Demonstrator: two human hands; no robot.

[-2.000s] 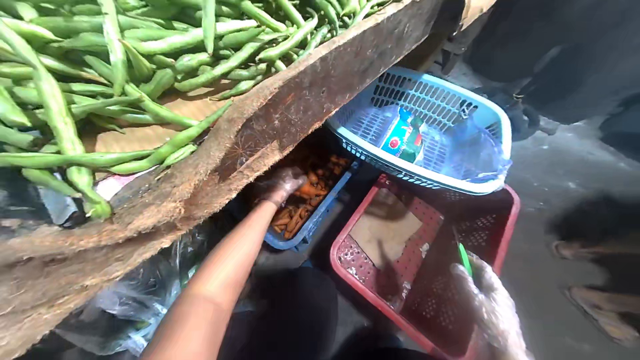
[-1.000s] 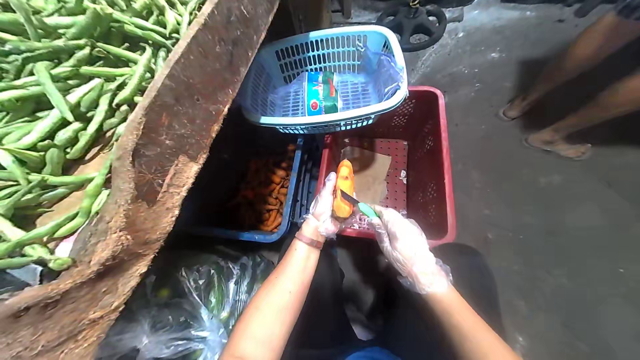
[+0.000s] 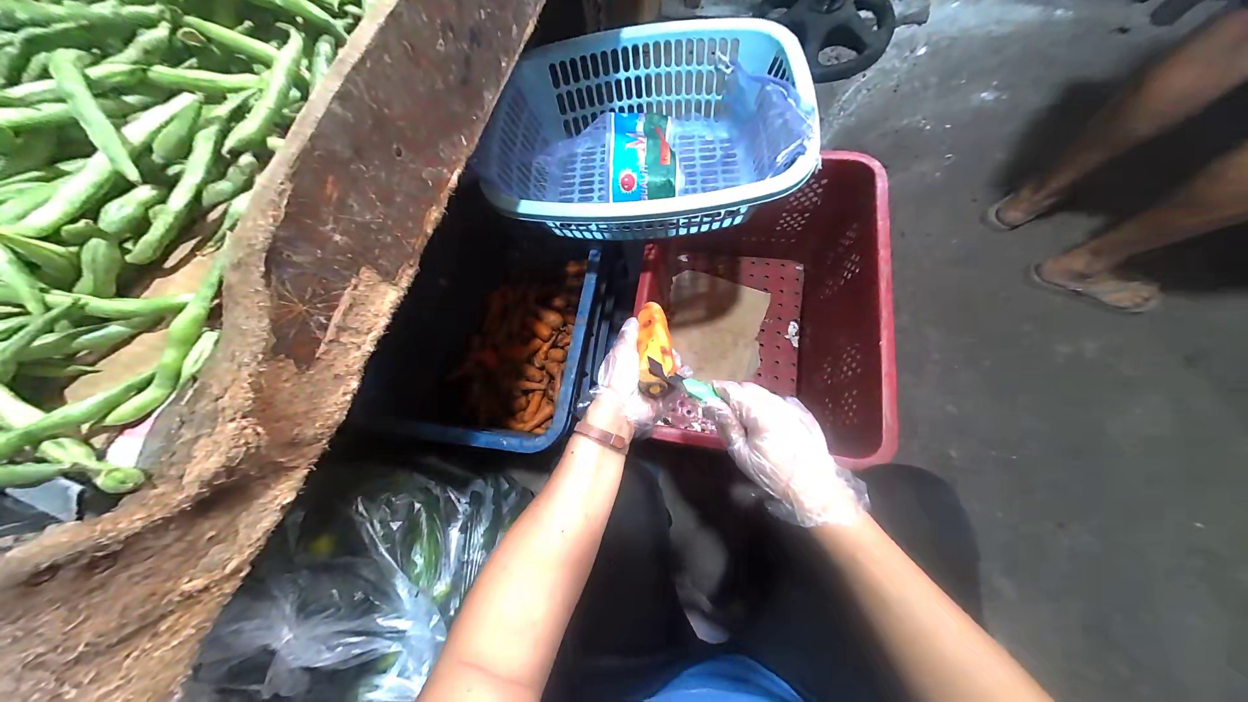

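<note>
My left hand (image 3: 624,375), in a clear plastic glove, holds an orange carrot (image 3: 654,341) above the near left corner of a red plastic crate (image 3: 863,292). Gloved the same way, my right hand (image 3: 775,444) grips a small knife (image 3: 700,390) with a green handle, its dark blade against the lower part of the carrot. Many carrots (image 3: 536,361) lie in the blue crate (image 3: 531,441) on the left. A piece of brown cardboard (image 3: 721,327) lies on the red crate's floor.
A light blue basket (image 3: 653,210) with a blue and green packet (image 3: 641,156) rests over the crates' far ends. Green beans (image 3: 107,175) fill a rough wooden-edged stand (image 3: 341,244) at left. Plastic bags (image 3: 370,595) lie below it. Another person's sandalled feet (image 3: 1102,278) are at right.
Two seconds ago my left hand was in the carrot crate and my right held the knife over the red crate. Both have since come together at a carrot. The view has swung right.
</note>
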